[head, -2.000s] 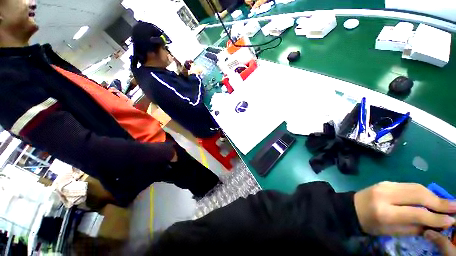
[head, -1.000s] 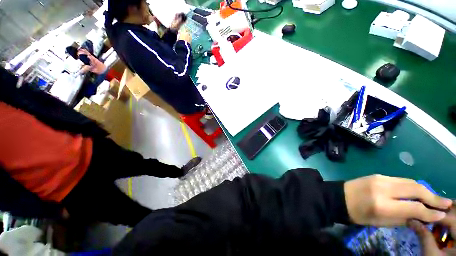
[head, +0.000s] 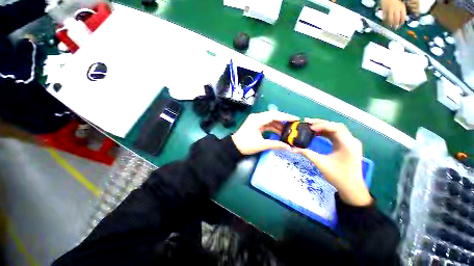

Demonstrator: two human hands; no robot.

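My left hand [head: 260, 134] and my right hand [head: 337, 153] hold a small black housing [head: 306, 135] between their fingertips, in the middle of the head view. An orange band shows on the housing, facing me. Both hands are bare, with black sleeves. The housing is above the far edge of a shallow blue parts tray [head: 258, 181]. Small dark and blue specks lie scattered over the pale tray bottom. My right hand and wrist hide part of the tray.
An open black tool box [head: 253, 97] with blue-handled tools, a crumpled black bundle [head: 214, 110] and a flat black phone [head: 159, 124] lie left. A white sheet [head: 130, 67] is farther left. Blister trays with black units [head: 442, 208] stand right. White boxes [head: 322, 26] and black units sit beyond.
The view has swung right and down. Both hands, the housing and the blue tray now show near the middle instead of at the right edge. The standing person has left the view.
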